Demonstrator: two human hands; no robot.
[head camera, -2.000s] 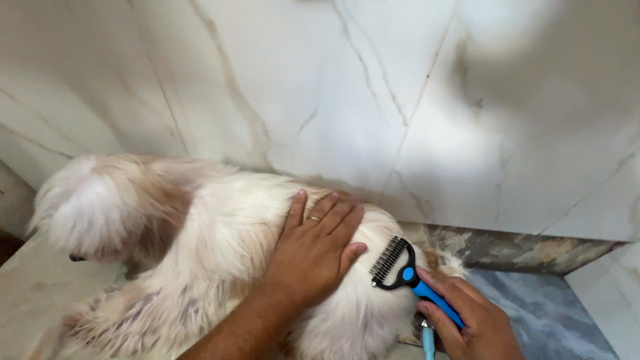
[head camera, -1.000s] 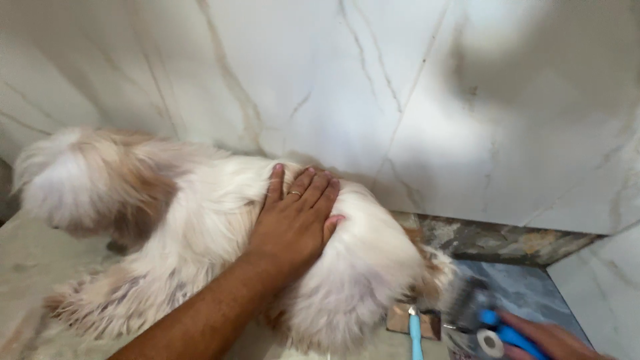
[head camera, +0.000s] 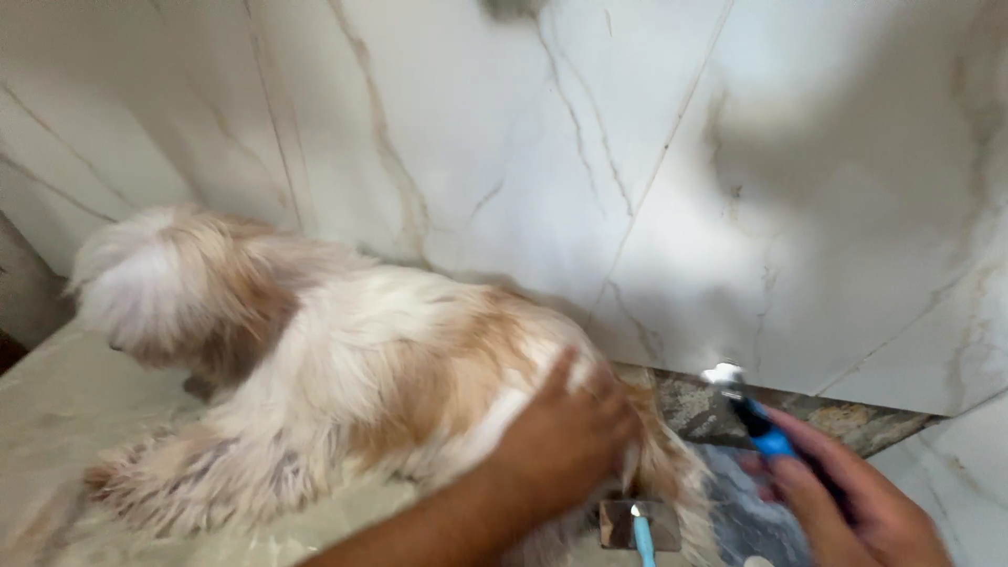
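A long-haired white and tan dog (head camera: 378, 346) lies along the wall, its head at the left. My left hand (head camera: 571, 425), blurred, rests on its hindquarters; whether its fingers grip any fur cannot be told. At the right, my right hand (head camera: 843, 488) holds a tool with a blue and black handle (head camera: 760, 429) and a shiny metal head that points up and left, away from the fur; motion blur hides its exact kind. Below the hindquarters, between my two hands, is a tool with a light blue handle (head camera: 643, 539).
A marble-patterned tiled wall (head camera: 504, 157) rises right behind the dog. The pale surface (head camera: 299, 543) bears the dog. A small brown plate-like piece (head camera: 614, 524) lies by the light blue handle. Dark grey-blue marbled tile (head camera: 756, 504) is at the lower right.
My left hand has moved from the dog's back towards its rear. The blue-handled comb held two seconds ago is out of my right hand, which now holds a different blue and black tool.
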